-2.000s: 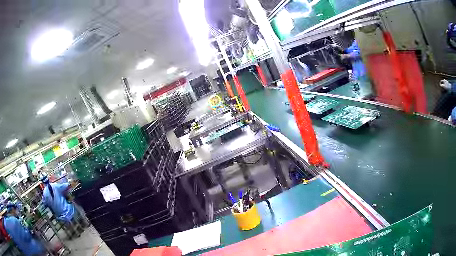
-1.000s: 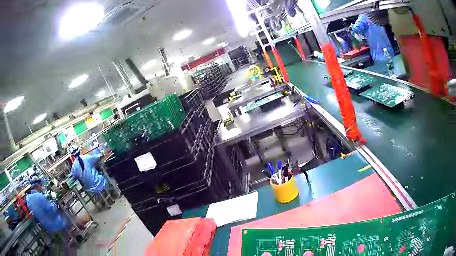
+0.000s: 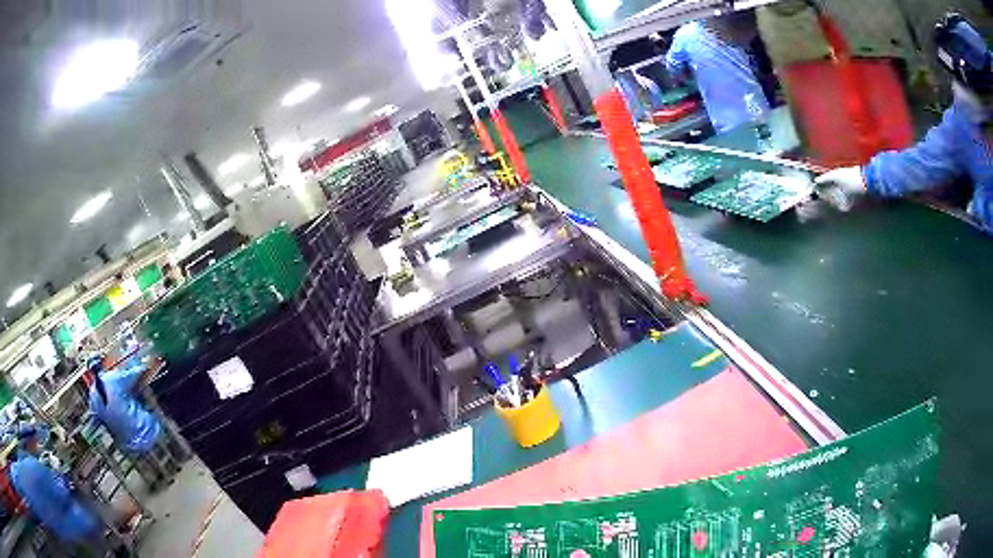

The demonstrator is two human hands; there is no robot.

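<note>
A large green circuit board (image 3: 697,518) fills the bottom right of the view, its lower part cut off. It is tilted, with its right corner higher, and overlaps a flat red-pink foam sheet (image 3: 653,441). Pale traces, pads and pinkish-red spots show on its face. A small white patch at its right edge looks like the gloved fingers of my right hand (image 3: 946,534), mostly cut off and gripping that edge. My left hand is not in view.
A yellow pen holder (image 3: 529,419), a white paper sheet (image 3: 423,466) and a red foam pile (image 3: 327,525) are on the bench. Boards (image 3: 754,195) lie on the green conveyor (image 3: 762,294) behind its rail. Black crates (image 3: 272,409) stand left. A blue-sleeved person reaches in at right.
The view has swung right. The board's right corner has come into view, with a white patch beside it. A person's gloved hand has reached a board on the conveyor.
</note>
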